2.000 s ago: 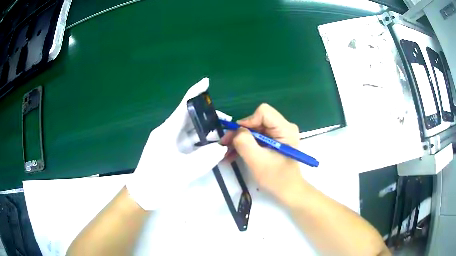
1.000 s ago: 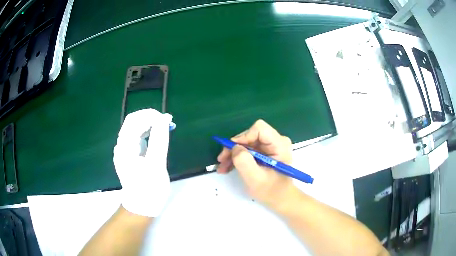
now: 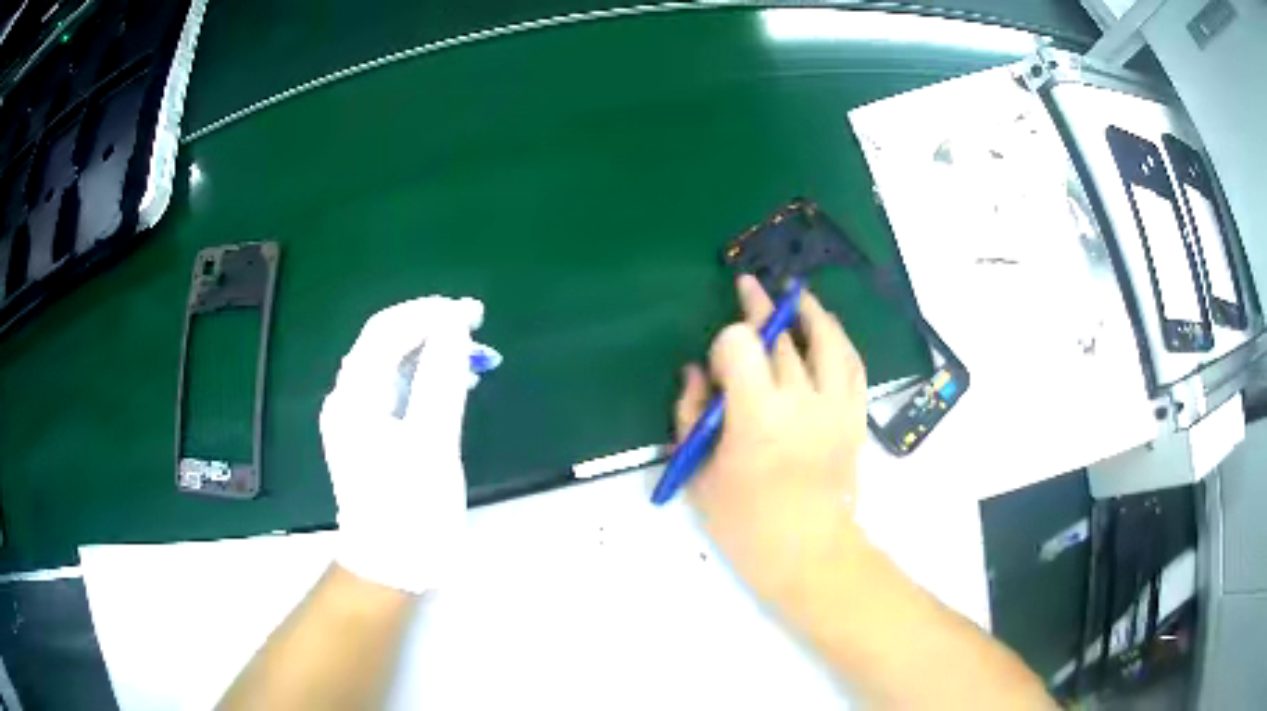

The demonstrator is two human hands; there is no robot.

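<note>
My left hand (image 3: 400, 438), in a white glove, is above the mat's near edge, loosely curled with a gap between thumb and fingers. Nothing shows held in it; a blue spot (image 3: 484, 360) is at a fingertip. My bare right hand (image 3: 785, 445) holds a blue pen (image 3: 702, 433) slantwise, with fingertips at a black phone middle frame (image 3: 799, 247). The frame lies slantwise across the mat's right part to the white paper, its middle blurred. Whether the fingers grip it cannot be told. A greyer frame (image 3: 231, 368) lies on the green mat left of my left hand.
White paper (image 3: 556, 625) covers the near edge. A printed sheet (image 3: 994, 264) lies at right beside a fixture (image 3: 1098, 118) holding black frames. A black moulded tray (image 3: 84, 153) is at upper left. Dark upright frames (image 3: 1132, 583) are at lower right.
The greyer frame moved left, away from my left hand, and the farther-left one is almost out of view. My right hand moved right and up with the pen, now at a black frame.
</note>
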